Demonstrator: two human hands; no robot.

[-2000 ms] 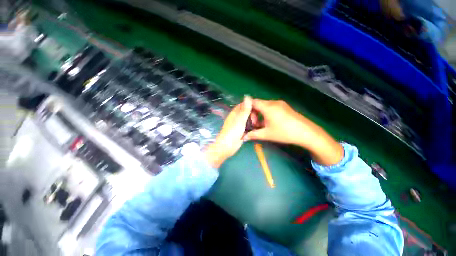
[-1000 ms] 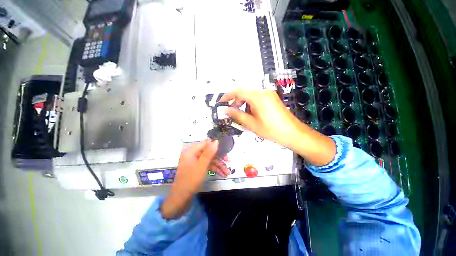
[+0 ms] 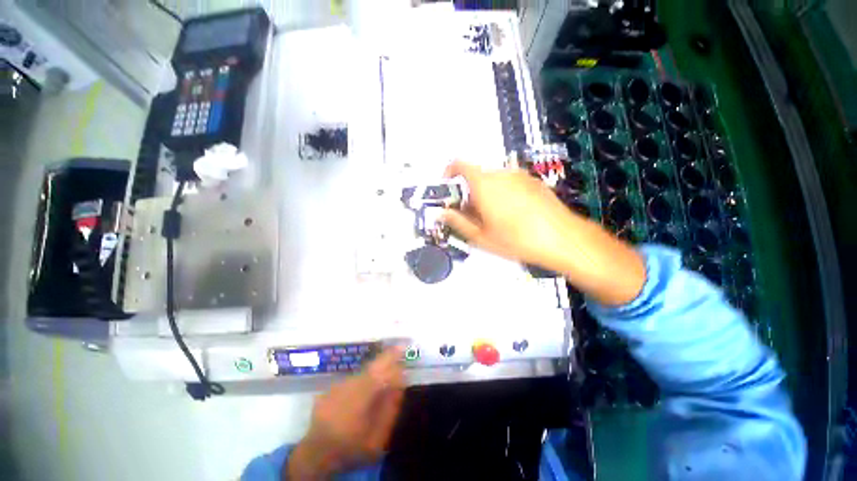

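The fixture (image 3: 438,194), black and silver, sits on the white machine bed. My right hand (image 3: 503,211) is on its right side with bent fingers touching it; the fingers hide part of it, and I cannot tell whether a unit is gripped. A plain black disc (image 3: 431,264) lies at the near end of the fixture. My left hand (image 3: 359,406) is blurred, in front of the machine's front edge, with its fingertips near the green-ringed start button (image 3: 412,353). Nothing shows in it.
The teach pendant (image 3: 209,85) and crumpled white wipe (image 3: 220,162) are at the left, with a cable over a metal plate. Black screws (image 3: 326,142) lie on the bed. The red emergency stop (image 3: 485,352) is on the front panel. A blister tray (image 3: 648,178) stands at the right.
My hands moved from above the green mat to the machine. In the last second my left hand left the disc and drew back towards the front panel; my right hand stayed at the fixture.
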